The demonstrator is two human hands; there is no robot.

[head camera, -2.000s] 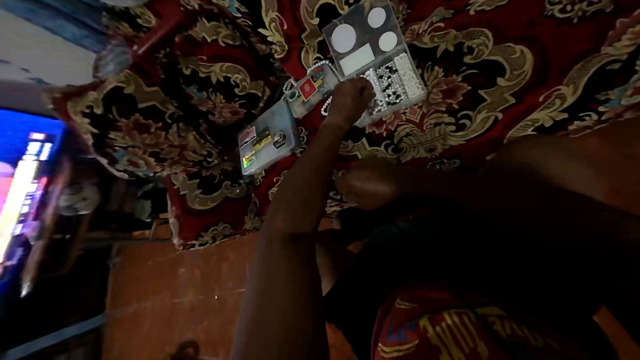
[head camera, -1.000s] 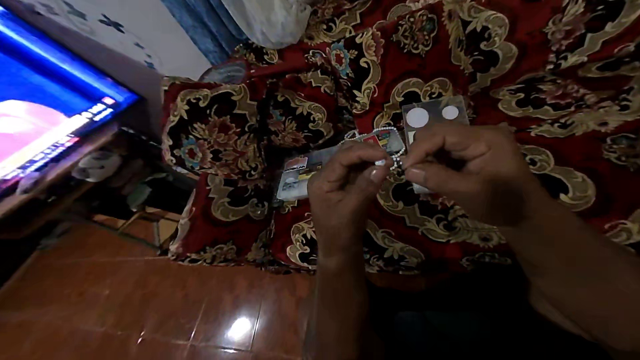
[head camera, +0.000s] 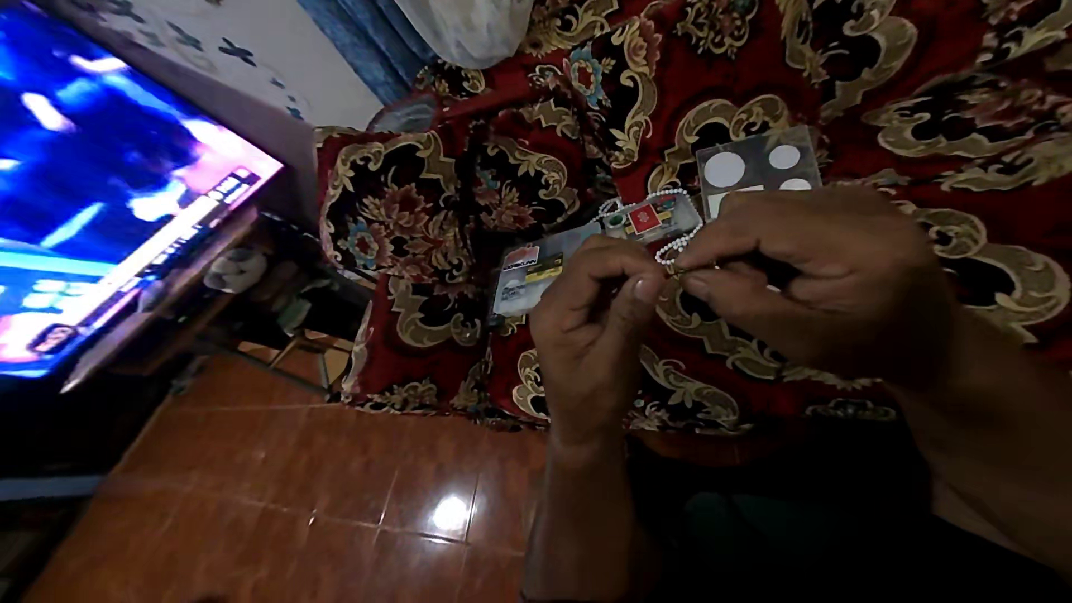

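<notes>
My left hand [head camera: 596,335] and my right hand [head camera: 804,276] are raised close together in front of the sofa, thumbs and forefingers pinched. A strand of small white beads [head camera: 672,248] runs down to the pinched fingertips of both hands; the exact end they hold is too small to make out. Behind the hands lies a small clear box [head camera: 656,219] with a red square piece in it. Left of that is a flat clear case [head camera: 536,272] with yellow and red printed items. An open lid with white discs [head camera: 758,167] shows above my right hand, which hides the part below.
Patterned red cloth [head camera: 427,310] covers the sofa. A lit television [head camera: 117,193] stands on a wooden stand at the left, with a round object on the shelf. A blue curtain [head camera: 368,50] hangs at the back. Below is a tiled floor [head camera: 335,494].
Two seconds ago one hand reached into the compartment box of beads. Since then both hands have come together at the bead strand. The view has swung.
</notes>
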